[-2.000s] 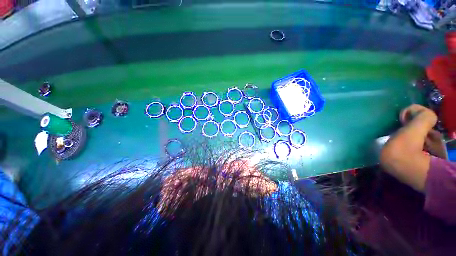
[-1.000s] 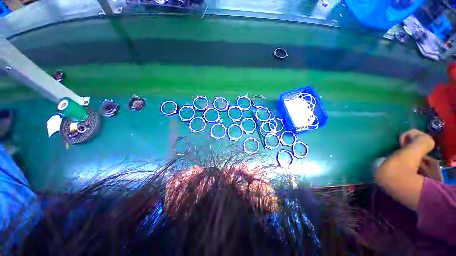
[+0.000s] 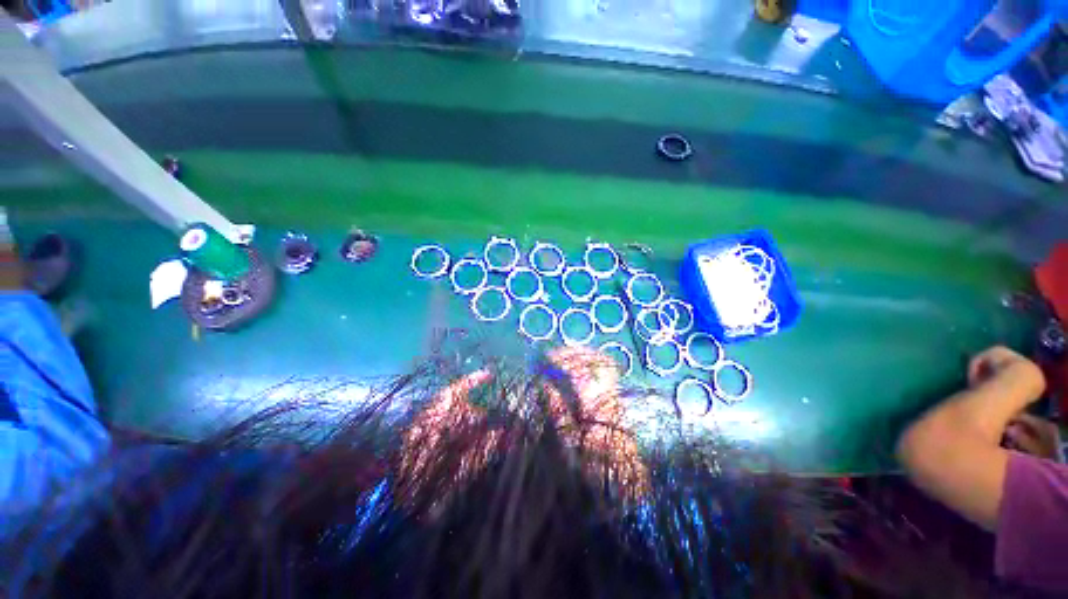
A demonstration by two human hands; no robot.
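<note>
My left hand [image 3: 595,398] and my right hand [image 3: 451,424] are close together at the front edge of the green bench, both largely covered by hair. I cannot tell what they hold. Several thin silvery metal rings [image 3: 491,304] lie spread in rows just beyond my hands. A blue parts bin [image 3: 787,307] with pale thin loops, white rings [image 3: 736,288], stands right of the metal rings. Two dark round units lie left of the rings, one unit [image 3: 298,252] near the green roll and the other unit [image 3: 360,245] closer to the rings.
A dark round dish [image 3: 248,307] with small bits stands at left, beside a green roll [image 3: 218,253], white paper [image 3: 168,283] and a metal post [image 3: 100,129]. A dark ring [image 3: 673,146] lies on the belt [image 3: 515,117]. A person's arm [image 3: 954,445] is at right, a blue sleeve [image 3: 45,374] at left.
The camera view has shifted, so the bench items appear lower and further right. My hands are now a little apart at their upper ends. A dark shape shows by the person at left.
</note>
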